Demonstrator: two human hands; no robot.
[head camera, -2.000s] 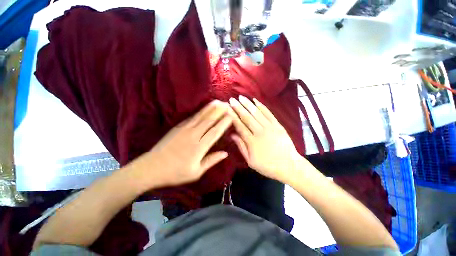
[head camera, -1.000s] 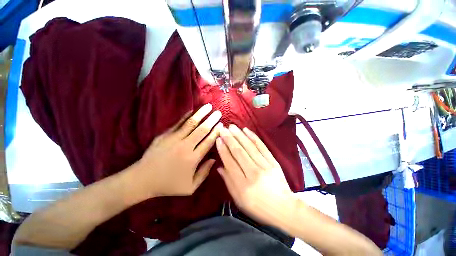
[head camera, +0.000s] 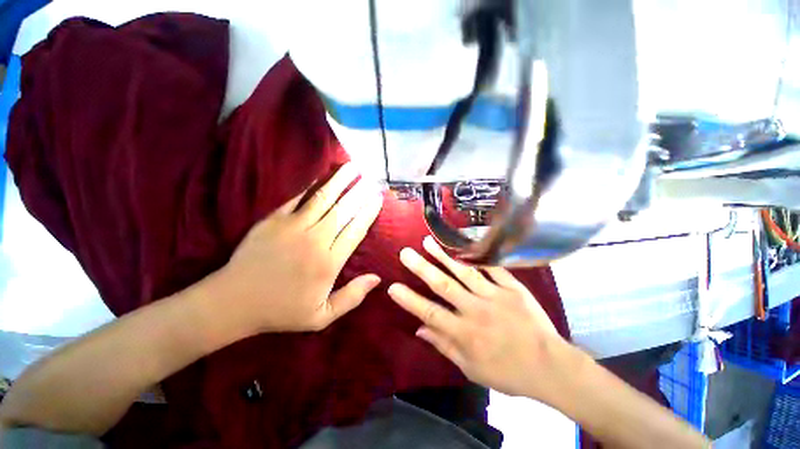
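Observation:
A dark wine-red garment lies heaped over the left and middle of the table and hangs over the front edge. It is bright red under the lamp beside the foot of the white sewing machine. A large shiny curved metal part covers much of the needle area, so the needle cannot be made out. My left hand lies flat on the cloth left of the lit spot, fingers pointing to it. My right hand lies on the cloth to the right, fingers spread, fingertips just below the metal part. Neither hand grips the cloth.
The white table has a ruler strip along its front edge. Blue plastic baskets stand at the right below the table, with dark red cloth beside them. Orange and green items lie at the far right. A white tie hangs at the table edge.
The view has come closer to the machine head, whose curved metal part now fills the upper right. My hands have moved apart; my right hand has shifted right and its fingers have spread.

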